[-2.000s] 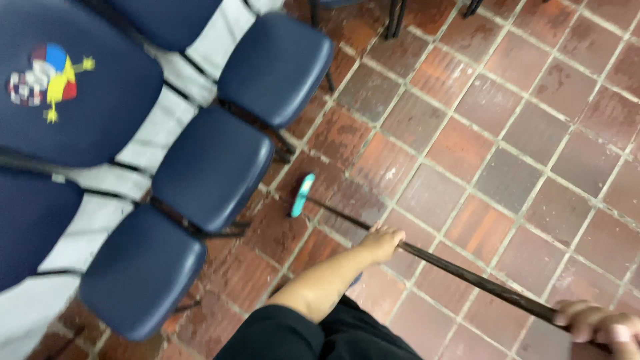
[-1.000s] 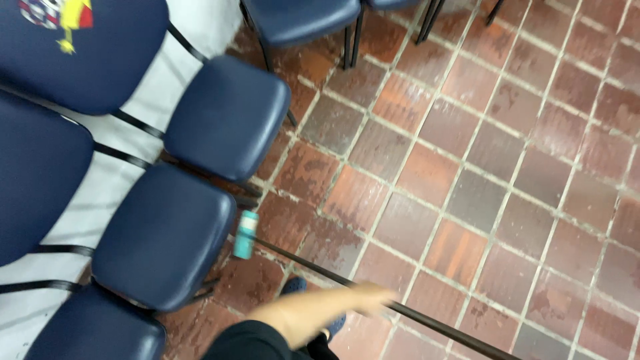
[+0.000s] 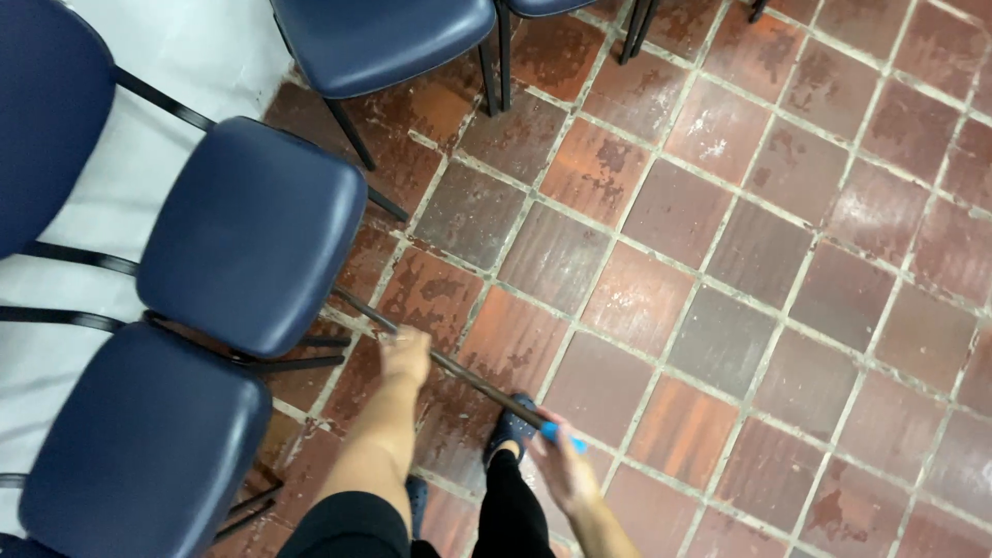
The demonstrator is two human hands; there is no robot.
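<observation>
A long dark pole (image 3: 480,386) slants from under a blue chair seat down to the right, across the floor tiles. My left hand (image 3: 405,355) grips it near the chair edge. At the pole's blue end cap (image 3: 564,438) is my right hand (image 3: 559,457), blurred, with its fingers about the end; how firmly it holds is hard to tell. The pole's far end, with its head, is hidden beneath the seat (image 3: 252,236).
Another padded chair (image 3: 147,442) stands at lower left, and one more (image 3: 387,39) at the top, with black metal legs. A white wall (image 3: 194,46) is behind them. My feet in dark clogs (image 3: 509,426) stand on reddish tiles (image 3: 635,294).
The pole's turquoise head, visible on the floor beside the chairs earlier, has gone out of sight under a seat. Both hands have moved toward the chairs, and the blue end cap now shows.
</observation>
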